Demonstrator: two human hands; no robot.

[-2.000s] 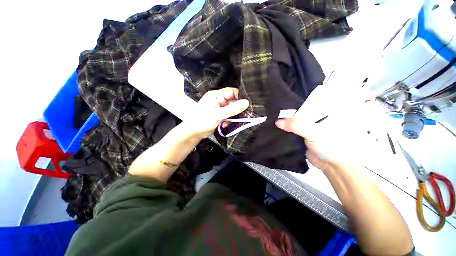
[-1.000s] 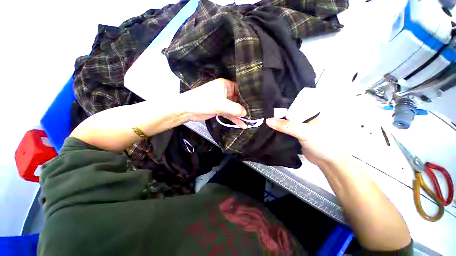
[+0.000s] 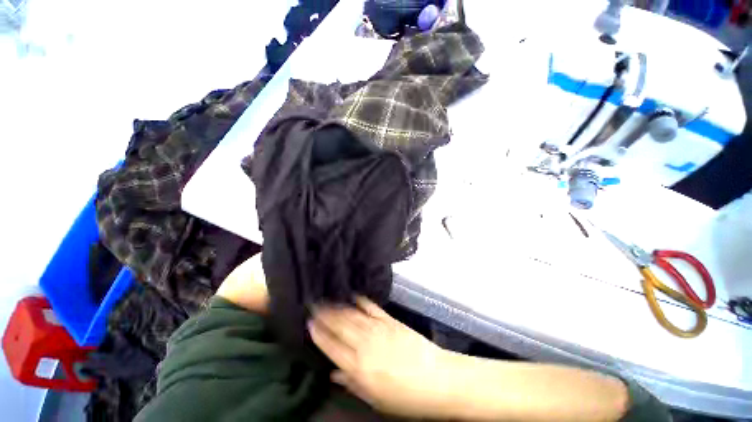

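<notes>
The plaid garment point(image 3: 392, 115) lies bunched on the white machine table, with its plain dark lining point(image 3: 338, 198) turned outward and hanging over the front edge toward me. My right hand point(image 3: 371, 350) lies on the lower part of the lining, fingers pointing left; whether it grips the cloth is unclear. My left hand is hidden under or behind the lining; only its wrist and forearm show at the left of the cloth. No white loop or label shows now.
The sewing machine point(image 3: 643, 99) stands at the right. Scissors point(image 3: 672, 284) and a small dark slim item point(image 3: 579, 224) lie on the table point(image 3: 495, 264). More plaid cloth point(image 3: 157, 214) hangs over a blue bin point(image 3: 70, 264) at left, beside a red stool point(image 3: 37, 342). A pouch point(image 3: 396, 16) is at the far edge.
The garment has been turned so the dark lining faces up and hangs nearer me. My right hand has moved left and down onto it. My left hand has gone out of sight behind the cloth.
</notes>
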